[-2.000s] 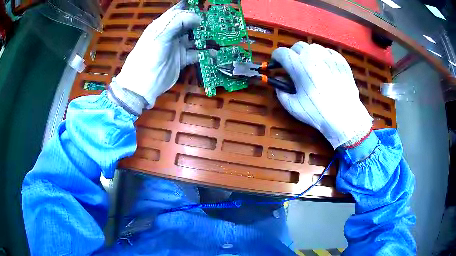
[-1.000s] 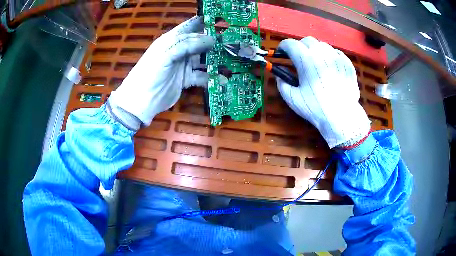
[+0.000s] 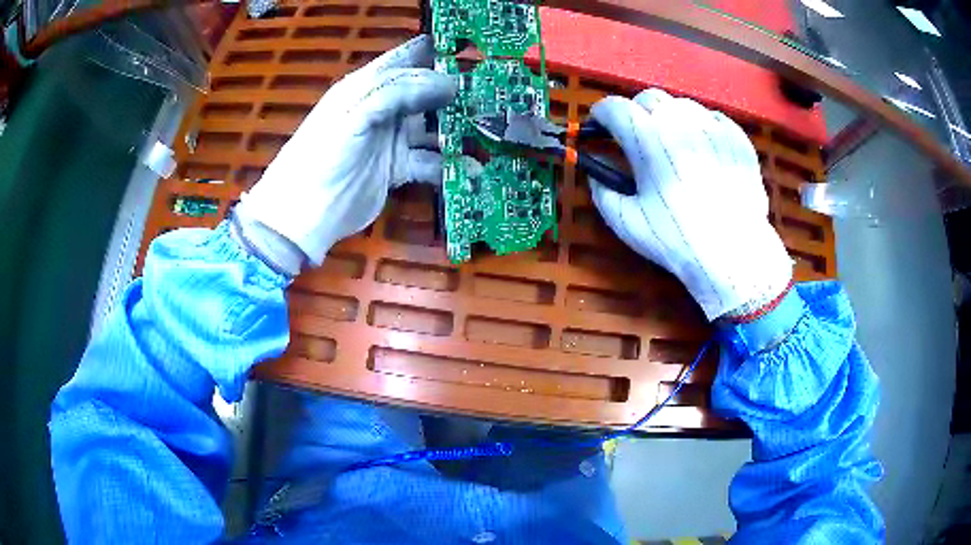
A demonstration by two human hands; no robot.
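A green circuit board panel (image 3: 498, 208) in joined sections is held lengthwise over the orange-brown slotted tray (image 3: 426, 346); its far end is cut off by the top edge. My left hand (image 3: 335, 160), in a white glove, grips the panel's left edge. My right hand (image 3: 687, 197), in a white glove, holds the side cutters (image 3: 524, 132) with orange-and-black handles. Their steel jaws lie over the panel's middle section. I cannot tell whether the jaws touch a part. Some fingertips of my left hand are hidden behind the panel.
A red block (image 3: 681, 64) lies at the tray's far right. A small board piece (image 3: 195, 205) sits in a slot at the left edge. A guard rail (image 3: 745, 48) crosses above. A blue wrist cord (image 3: 673, 396) runs from my right cuff. A dark green surface (image 3: 75, 234) is at left.
Compared with two seconds ago, the panel is nearer my body and more upright in view, and the cutters have moved from its near section to its middle section. Since one second ago, the jaws have shifted slightly nearer.
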